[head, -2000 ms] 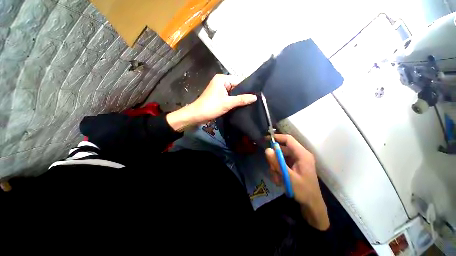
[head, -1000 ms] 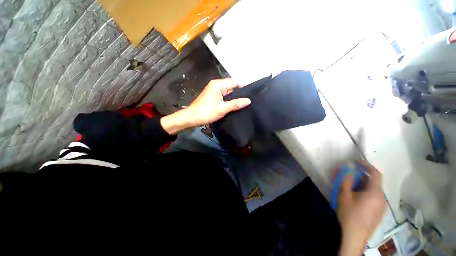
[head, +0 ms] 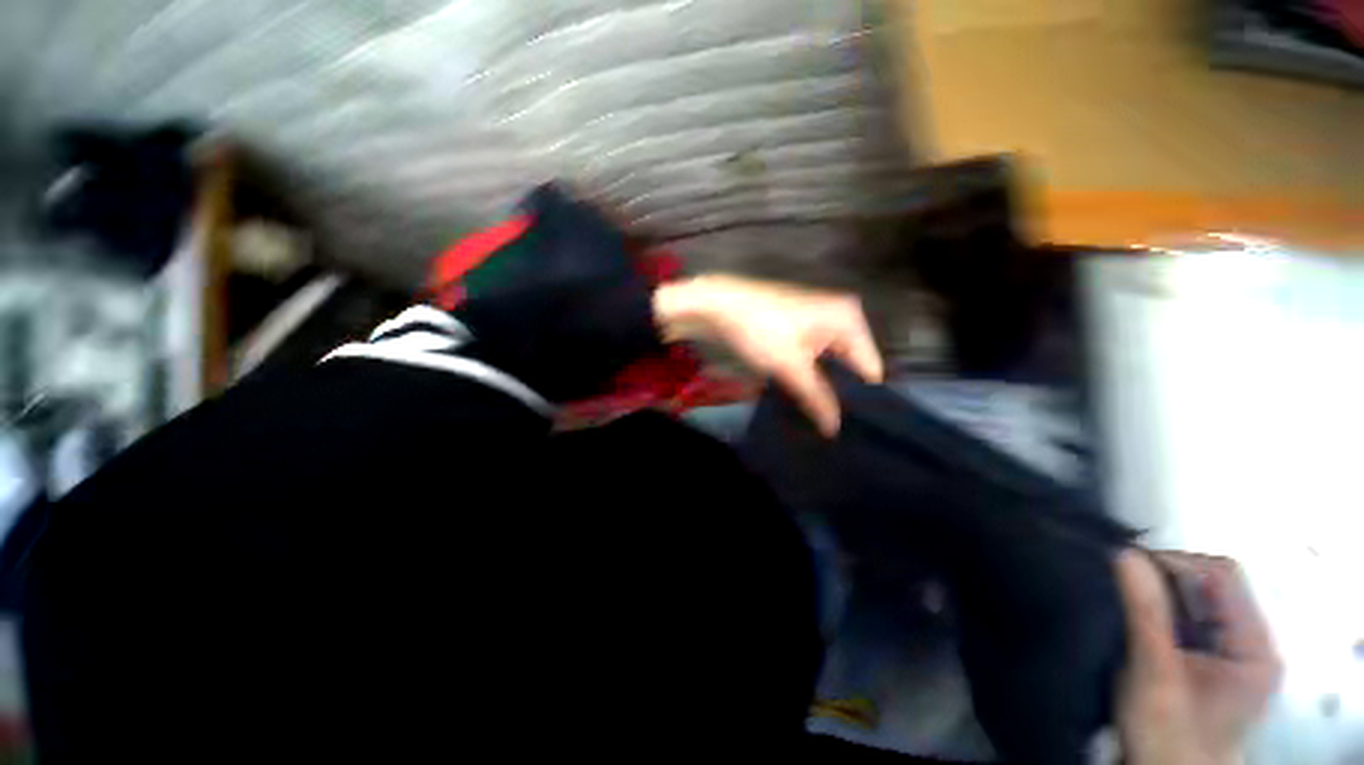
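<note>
The frame is blurred. A black fabric piece (head: 957,508) is stretched between my two hands over the lap. My left hand (head: 778,332) grips its upper left end between thumb and fingers. My right hand (head: 1197,650) grips its right end, beside the white table (head: 1242,434). The lower part of the fabric hangs down over the light-blue jeans. No scissors can be made out in the right hand.
Cardboard (head: 1137,112) with an orange tape edge lies at the upper right. Grey quilted covering (head: 643,112) spans the top. Something red (head: 673,374) shows behind the left arm. Blurred dark and white items stand at the far left.
The view has swung left, and the sewing machine is out of view. The fabric has moved off the table, over the lap. My right hand no longer shows the blue-handled scissors and now holds the fabric.
</note>
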